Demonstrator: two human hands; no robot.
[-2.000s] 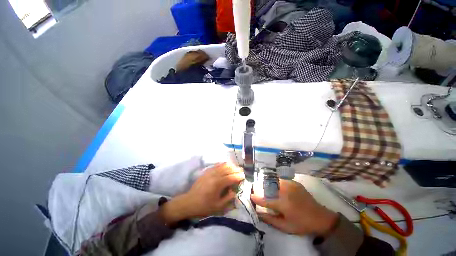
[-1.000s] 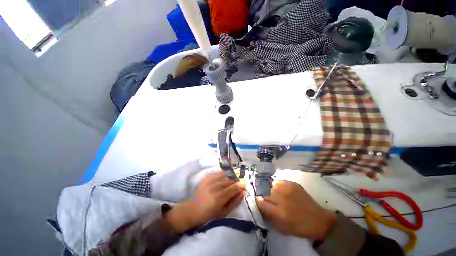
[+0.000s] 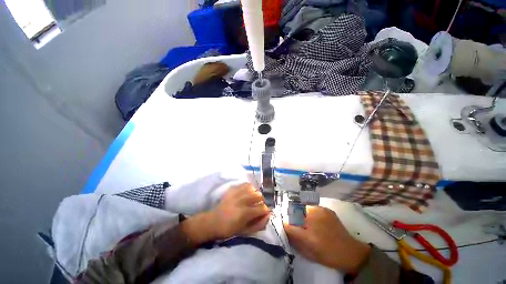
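Pale grey-white fabric (image 3: 133,222) with dark seam lines lies bunched under the needle area and across my lap side, with a small checked patch (image 3: 145,195) at its left. A dark strip (image 3: 252,242) crosses it below my hands. My left hand (image 3: 241,211) presses on the fabric just left of the needle, fingers bent. My right hand (image 3: 322,236) holds the fabric edge just right of the needle, partly behind the grey attachment. The sewing machine's lit needle end (image 3: 272,194) stands between both hands; the needle point itself is hard to make out.
Scissors with red and orange handles (image 3: 424,241) lie right of my right hand. A plaid cloth with pins (image 3: 402,150) drapes over the machine head. Behind are checked cloth piles (image 3: 338,55), a large thread cone (image 3: 469,58) and blue bins (image 3: 208,28). A white wall is at left.
The view has shifted and tilted back and forth. Both hands stay beside the needle on the fabric, with small finger shifts.
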